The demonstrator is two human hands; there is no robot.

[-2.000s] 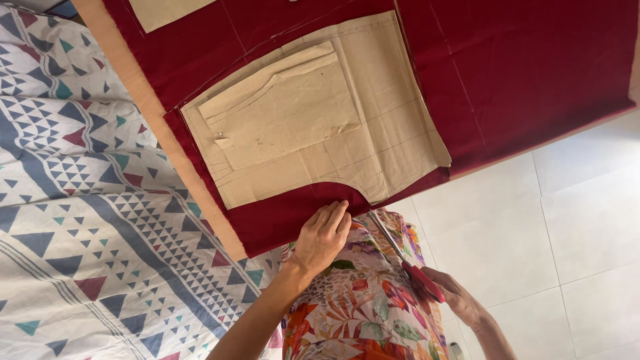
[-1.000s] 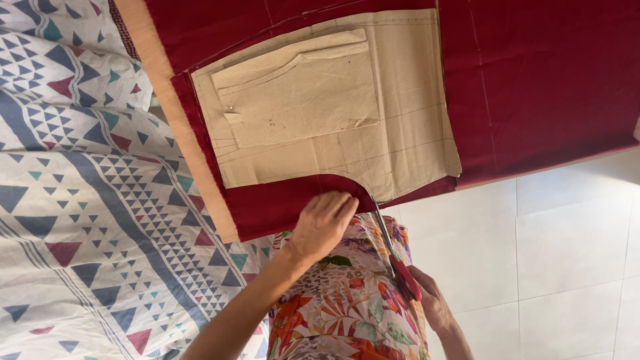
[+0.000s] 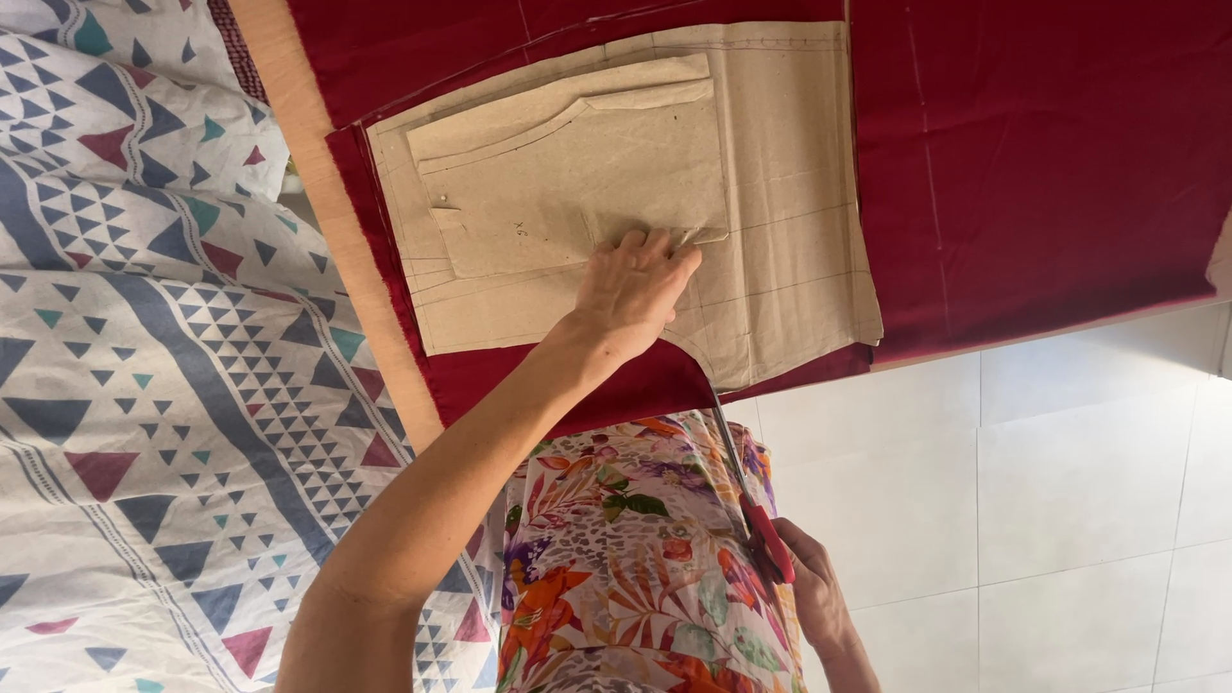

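Note:
Dark red fabric (image 3: 1020,183) lies over a wooden table, with a large brown paper pattern piece (image 3: 789,231) on it. A smaller folded paper pattern piece (image 3: 568,173) rests on the large one, with a pin at its left end. My left hand (image 3: 640,289) presses on the papers near the small piece's lower right corner, fingertips down, gripping nothing. My right hand (image 3: 813,587) holds red-handled scissors (image 3: 765,544) below the table edge. The blade tips reach the fabric at the curved lower edge of the large pattern; how far apart the blades are is unclear.
The table's wooden edge (image 3: 332,226) shows along the left of the fabric. A bed sheet with a triangle print (image 3: 173,385) spreads at the left. Floral clothing (image 3: 635,558) covers the person's lap below the table. White floor tiles (image 3: 1068,462) lie at the lower right.
My left hand has moved up from the red fabric by the curved edge onto the paper patterns. My right hand still holds the scissors at the fabric's lower edge.

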